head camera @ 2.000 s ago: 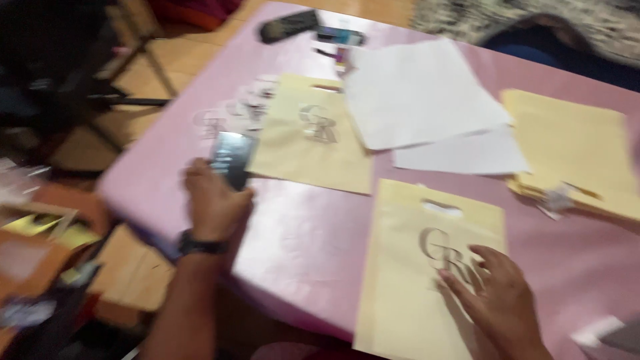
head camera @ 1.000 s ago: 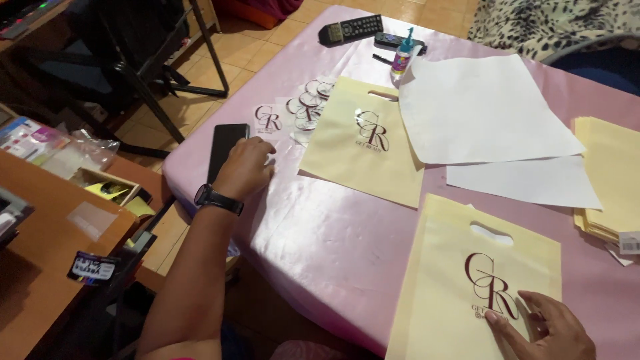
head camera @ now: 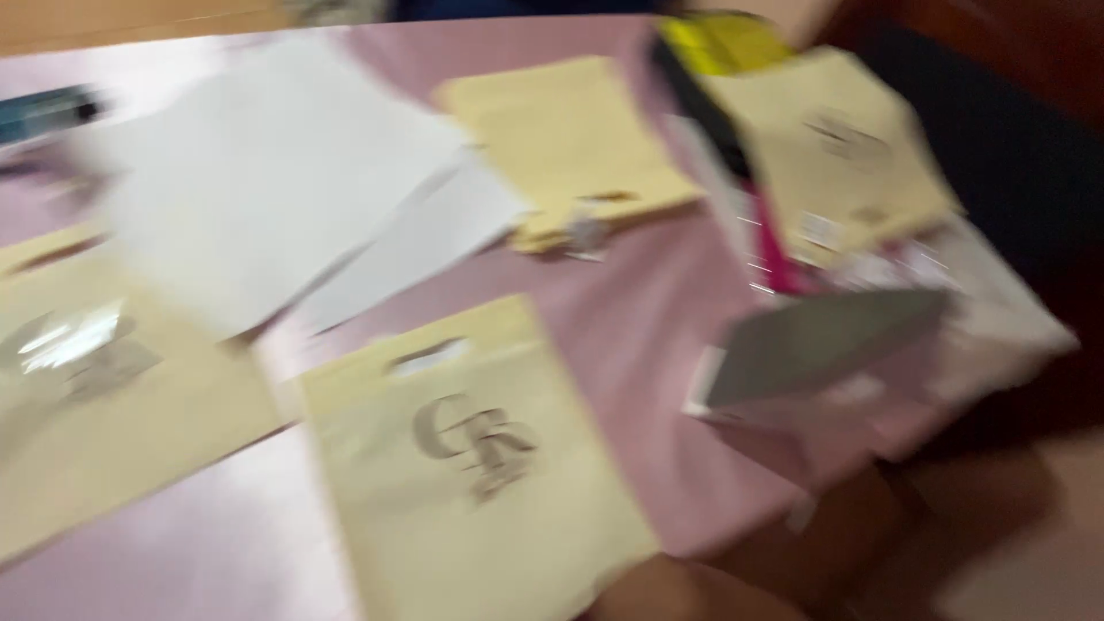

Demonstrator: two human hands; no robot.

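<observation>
A cream carry bag with printed lettering and a cut-out handle (head camera: pixel 474 483) lies flat at the lower middle of the head view. Against its lower right corner is a blurred brown shape, likely part of my right hand (head camera: pixel 699 593); its fingers cannot be made out, nor whether it holds anything. My left hand is out of view. Another cream bag (head camera: pixel 129 431), with a shiny clear piece over its print, lies at the left. White sheets (head camera: pixel 276 181) overlap above the two bags. Further right sits a stack of cream bags (head camera: pixel 569 138) with a small tag on it.
A grey-topped flat object (head camera: pixel 819 349), blurred, stands near the right edge of the pink-covered table (head camera: pixel 638 379). Beyond it a printed cream bag (head camera: pixel 845 155) rests on plastic packaging (head camera: pixel 992 319), beside a yellow item (head camera: pixel 724 41). A blurred bottle (head camera: pixel 43 112) lies at far left.
The view has swung far to the right and is blurred. My left hand and the phone have left the view. My right hand no longer lies over the bag's print.
</observation>
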